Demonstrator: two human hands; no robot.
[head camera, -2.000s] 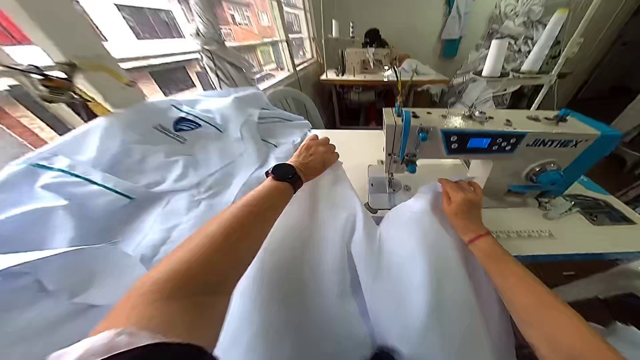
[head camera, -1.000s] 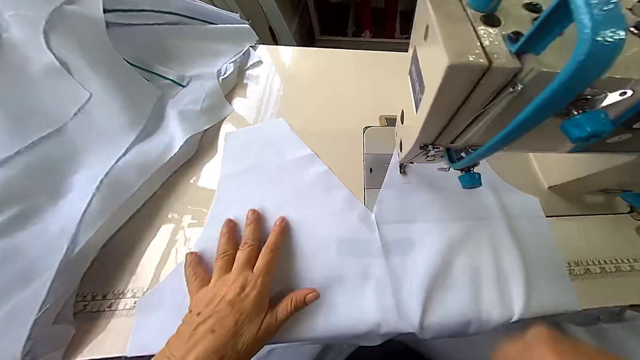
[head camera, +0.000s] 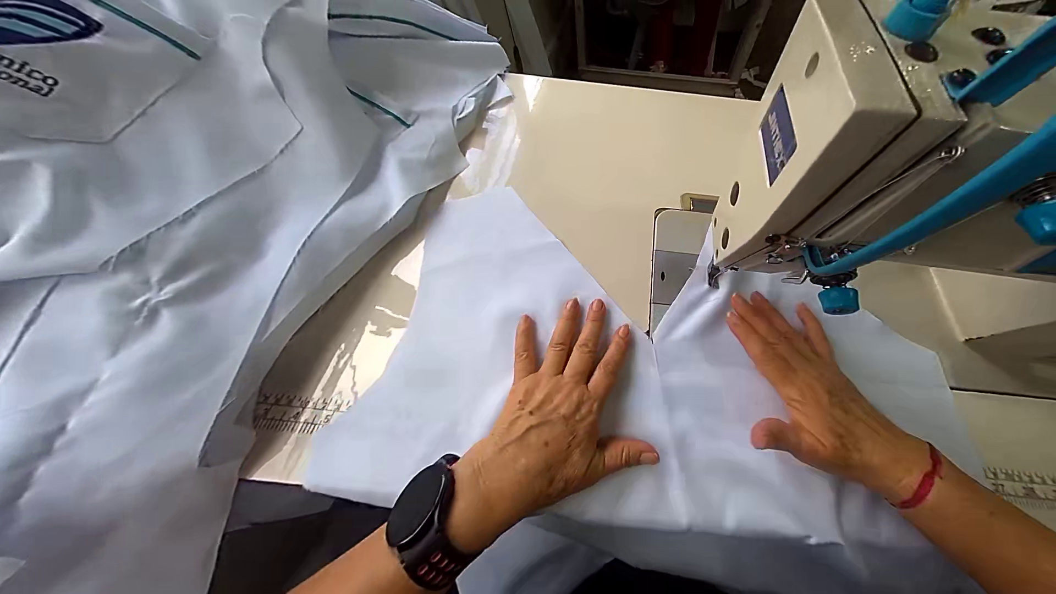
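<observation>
A pale white-blue cloth piece (head camera: 462, 330) lies spread over the sewing table, a V-shaped notch in its far edge and a seam or fold running down from it. My left hand (head camera: 557, 421) rests flat on it left of that line, fingers apart. To the right of the line, my right hand (head camera: 813, 396) lies palm down on the cloth, just below the presser foot (head camera: 716, 275) of the industrial sewing machine (head camera: 841, 124). The cloth's right part reaches under the foot. Neither hand grips the cloth; the needle tip cannot be made out.
More pale fabric (head camera: 190, 206) with teal stripes and an embroidered logo covers the left side. The metal needle plate (head camera: 672, 268) shows beside the notch. A printed ruler scale (head camera: 301, 411) runs along the table's near edge. Dark cloth hangs below that edge.
The view has tilted down to the machine bed. Two seconds ago both hands held the cloth up at its top edge; now it lies flat. My right hand has come up onto it from the lower edge.
</observation>
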